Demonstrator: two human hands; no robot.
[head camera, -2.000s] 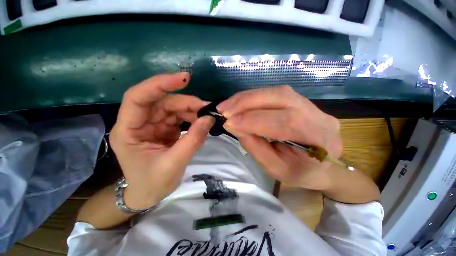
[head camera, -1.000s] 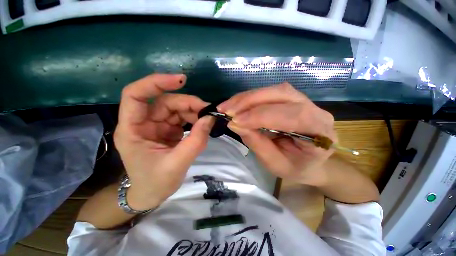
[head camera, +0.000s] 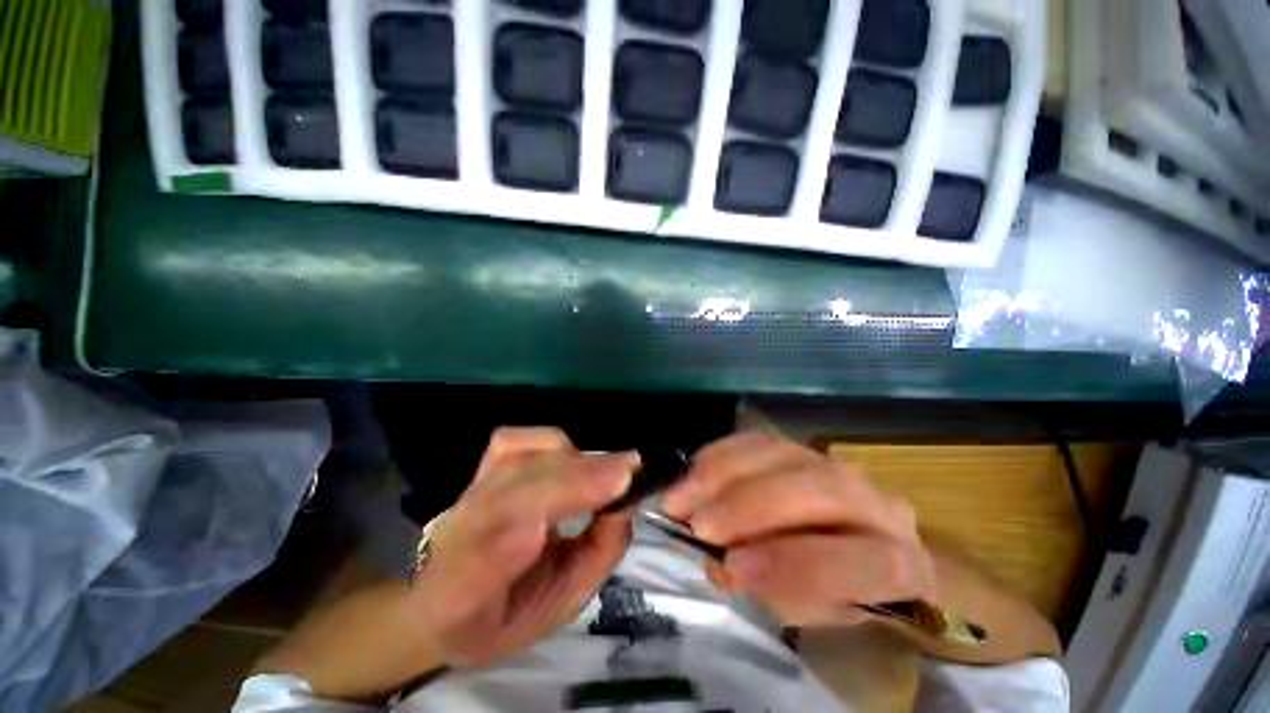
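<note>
My left hand (head camera: 522, 543) holds a small black housing (head camera: 649, 481) between thumb and fingers, low in the middle of the view. My right hand (head camera: 822, 536) holds a thin pen-like tool (head camera: 908, 610) with a yellowish rear end. Its narrow metal front part points at the housing, and my right fingertips are close beside the piece. Whether the tip touches the housing cannot be told. The hands are a little blurred. A white foam tray (head camera: 557, 209) with rows of black pieces in its pockets lies beyond the hands on the green bench (head camera: 376, 293).
A silvery perforated strip (head camera: 822, 334) lies on the bench near its front edge. Crinkled clear plastic (head camera: 1072, 286) and more white trays (head camera: 1156, 153) are at the right. A lime-green slotted object (head camera: 49, 77) is far left, a translucent bag (head camera: 153, 502) lower left, a white machine (head camera: 1198, 557) lower right.
The view has tilted up, so more of the tray shows and the hands appear lower. The housing is turned differently, and the tool's front part now shows below it.
</note>
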